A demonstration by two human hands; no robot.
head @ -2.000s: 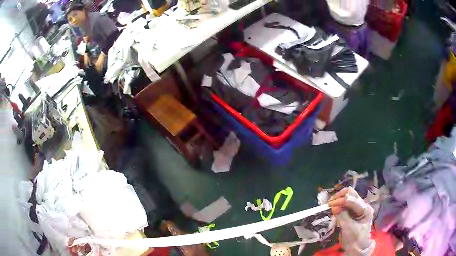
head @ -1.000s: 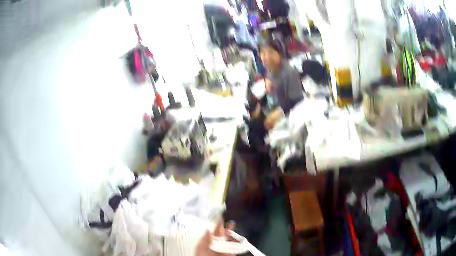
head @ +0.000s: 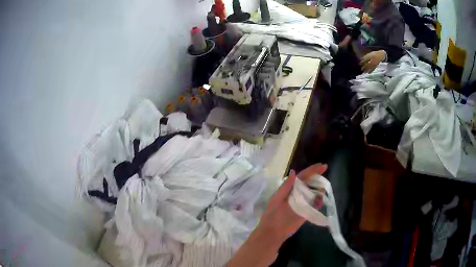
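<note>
A white strip [head: 338,229] is looped in my bare left hand [head: 287,206], between the thumb and fingers, and trails down to the lower right edge. My left hand is in front of the table's near edge, right of a large heap of white pinstriped cloth [head: 182,182] with black trim. My right hand is out of the picture.
A cream overlock machine [head: 245,70] stands beyond the heap, with thread cones [head: 196,39] by the wall. Scissors [head: 286,70] lie on the cream table [head: 305,73]. A seated person [head: 383,36] is at the upper right, behind white cloth [head: 407,88]. A brown stool [head: 377,198] stands below.
The view has swung left to the wall, machine and cloth heap. The strip, stretched between both hands at first, now hangs from my left hand. My gloved right hand has left the picture.
</note>
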